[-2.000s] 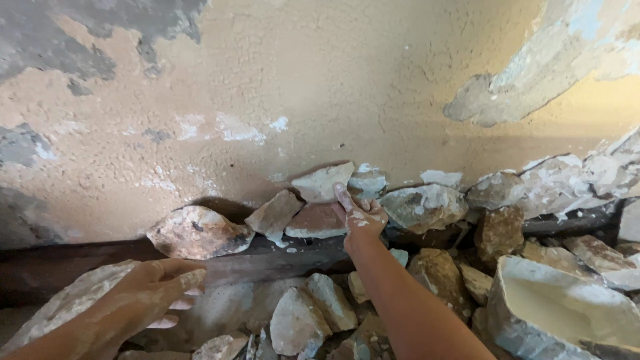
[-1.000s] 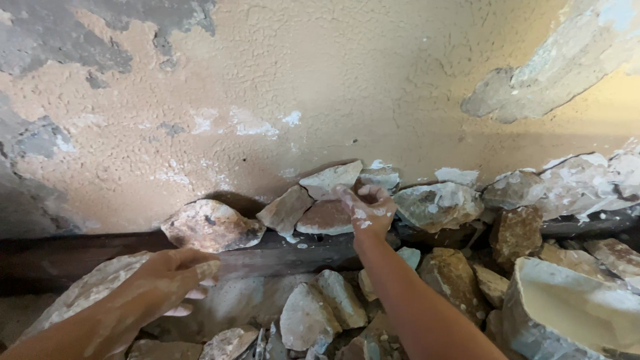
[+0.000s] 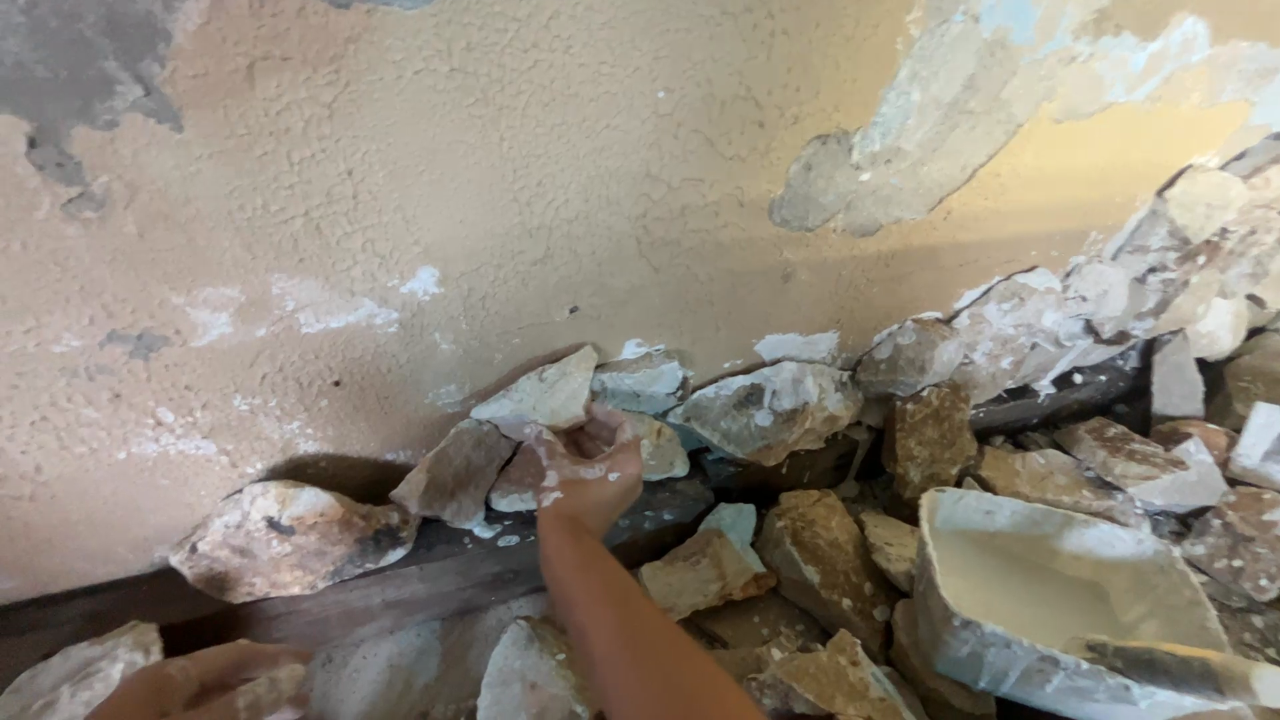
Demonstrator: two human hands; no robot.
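Observation:
My right hand (image 3: 590,465), spotted with white plaster, presses at a pale angular stone (image 3: 545,393) leaning on the wall; its fingertips are partly hidden beneath that stone. Left of the hand a brownish stone (image 3: 458,472) leans, and a reddish stone (image 3: 517,482) is half covered by the hand. A small cream stone (image 3: 660,447) lies just right of it, below a white-smeared stone (image 3: 641,381). At the lower left edge my left hand (image 3: 215,682) is partly out of view beside a large pale stone (image 3: 85,675), its fingers loosely curved; whether it holds anything is unclear.
A plaster-caked container (image 3: 1070,580) of pale wet mix, with a tool handle (image 3: 1160,665) across it, stands lower right among loose rubble (image 3: 825,560). A dark beam (image 3: 400,590) runs along the wall's foot. A rough stone (image 3: 295,540) rests on it at left.
The view has shifted. My right hand has moved lower against the pale stone, and the small cream stone beside it now shows. My left hand has dropped toward the bottom edge.

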